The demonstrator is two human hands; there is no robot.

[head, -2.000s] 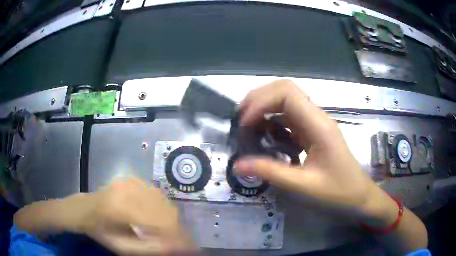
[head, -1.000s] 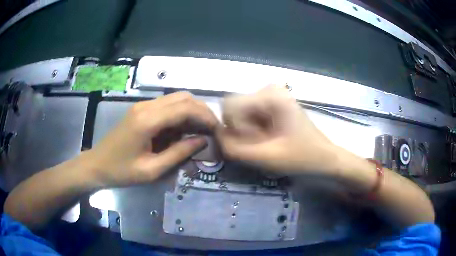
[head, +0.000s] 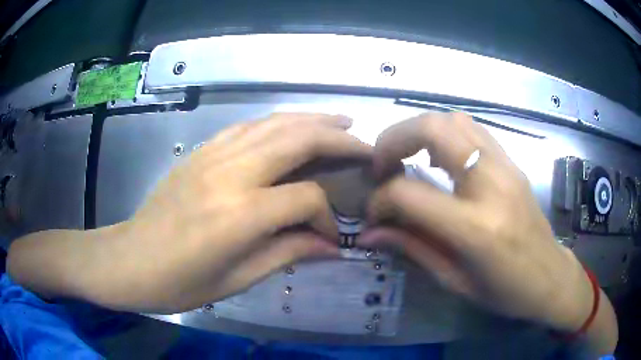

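Observation:
The twin-disc module lies in front of me, mostly hidden by my hands; part of one round part [head: 348,226] with its slotted lower edge shows between them. A grey metal cover plate [head: 344,188] is over that round part. My left hand [head: 246,211] grips the cover plate's left side. My right hand [head: 457,211] grips its right side, fingers bent and slightly blurred. The base plate [head: 323,295] with small holes lies below my hands on the bench.
A silver rail [head: 281,67] runs behind the bench, with a green label [head: 107,84] at its joint and the dark conveyor belt [head: 316,17] beyond. A thin dark rod [head: 485,119] lies by the rail. Another module with a round part [head: 601,193] sits at the right.
Both hands have come together over the right part of the module, covering its discs. The dark plate my right hand held up earlier is no longer raised. The view has shifted.

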